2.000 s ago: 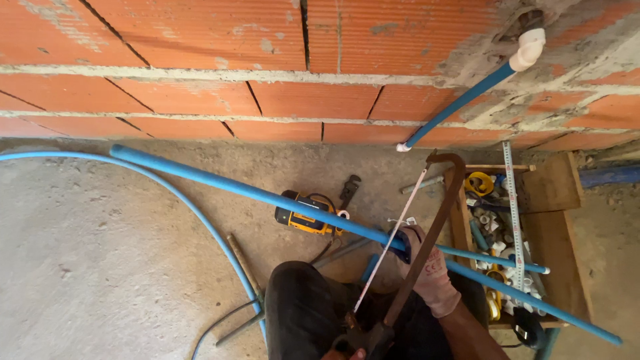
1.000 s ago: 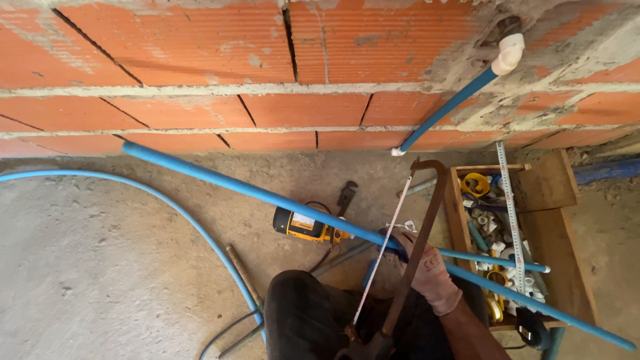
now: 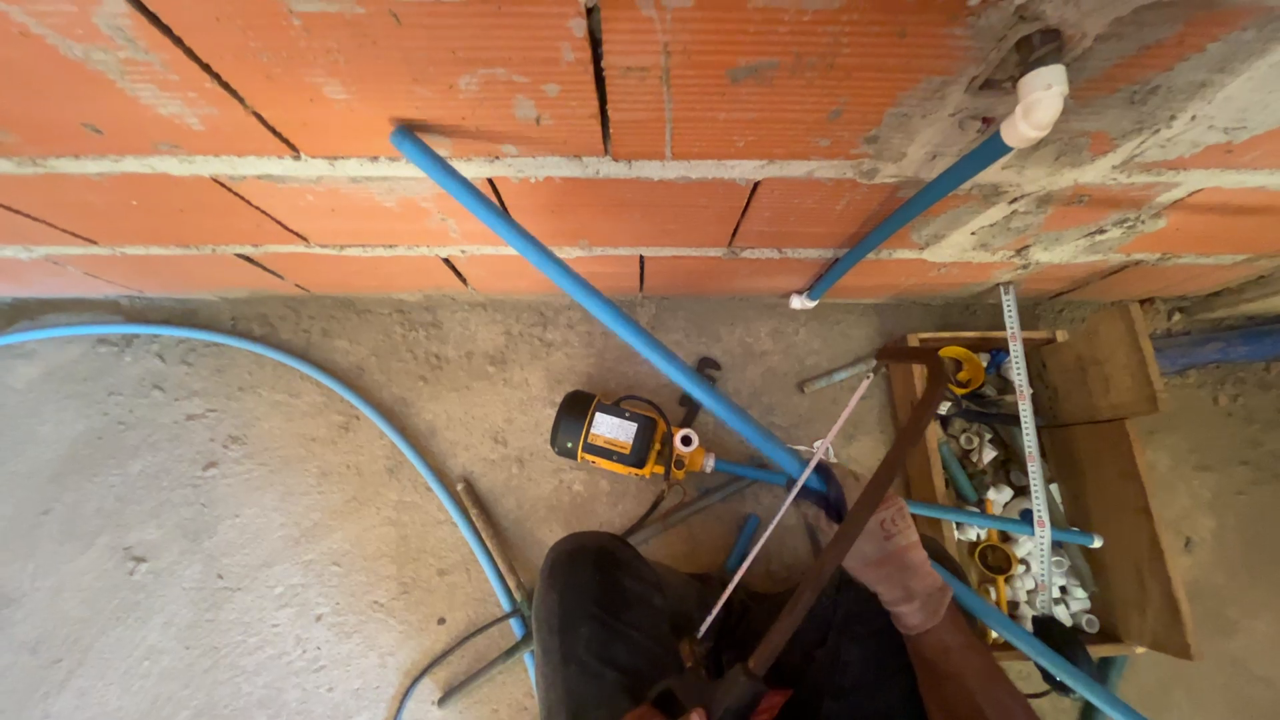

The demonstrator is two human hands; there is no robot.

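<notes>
My gloved right hand [image 3: 895, 565] grips a long blue plastic pipe [image 3: 600, 302], which slants from the brick wall area down to the lower right. A rusty-framed hacksaw [image 3: 850, 525] stands tilted over it, its pale blade [image 3: 765, 540] crossing the pipe in view just beside the glove. Whether blade and pipe touch I cannot tell. At the bottom edge my left hand [image 3: 650, 712] shows only in part, around the hacksaw's handle; the handle hides most of it. A thinner blue pipe with a white end [image 3: 1000, 522] passes behind the glove.
A yellow and black electric pump [image 3: 615, 435] and a pipe wrench [image 3: 704, 385] lie on the concrete floor. On the right is a wooden box [image 3: 1150, 560] of fittings with a measuring tape [image 3: 1025, 420] across it. A blue pipe [image 3: 900, 225] hangs from a white wall elbow [image 3: 1037, 105]. Blue tubing [image 3: 370, 390] curves left.
The long pipe has swung: its far end, earlier low at the left near the wall's foot, now shows higher and further right against the bricks. Both hands keep their holds.
</notes>
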